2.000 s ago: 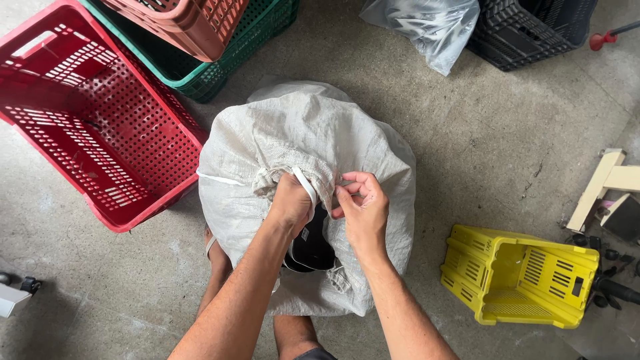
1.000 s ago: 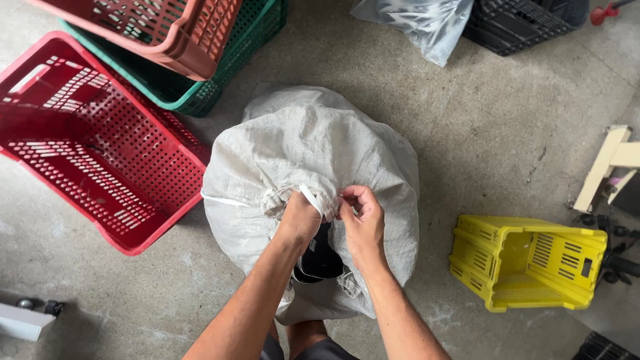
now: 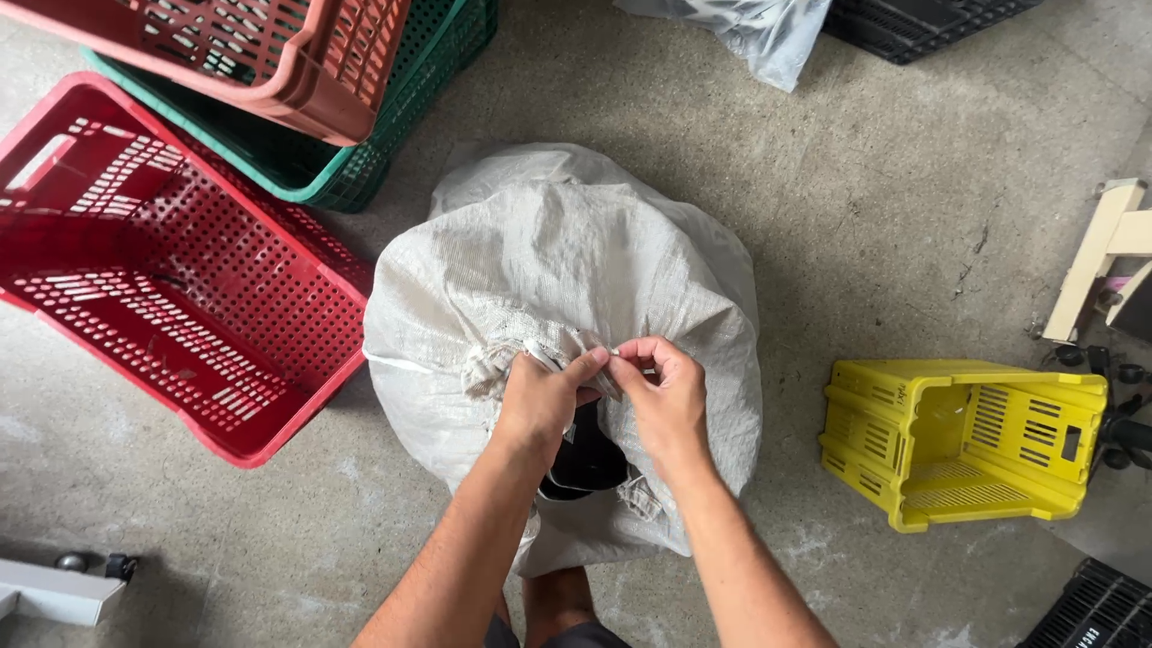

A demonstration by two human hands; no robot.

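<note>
A large, full white woven sack (image 3: 558,261) stands on the concrete floor in front of my legs. Its mouth is gathered and partly open, and black items (image 3: 587,454) show inside. My left hand (image 3: 540,400) grips the bunched rim of the sack together with a white strap or cord (image 3: 543,354). Close by on the right, my right hand (image 3: 664,387) pinches the sack's edge between thumb and fingertips, nearly touching the left thumb. What exactly lies between the right fingertips is too small to tell.
Left of the sack lies a red perforated crate (image 3: 243,270), with a green crate (image 3: 342,180) and a salmon-coloured crate (image 3: 333,103) above it. A yellow crate (image 3: 909,450) lies at right. Clear plastic (image 3: 765,36) and a black crate (image 3: 927,27) are at the top. Wheeled furniture feet edge both sides.
The right fingers have drawn in against the left thumb at the sack's rim. The left hand keeps its hold on the gathered mouth. The view has shifted slightly.
</note>
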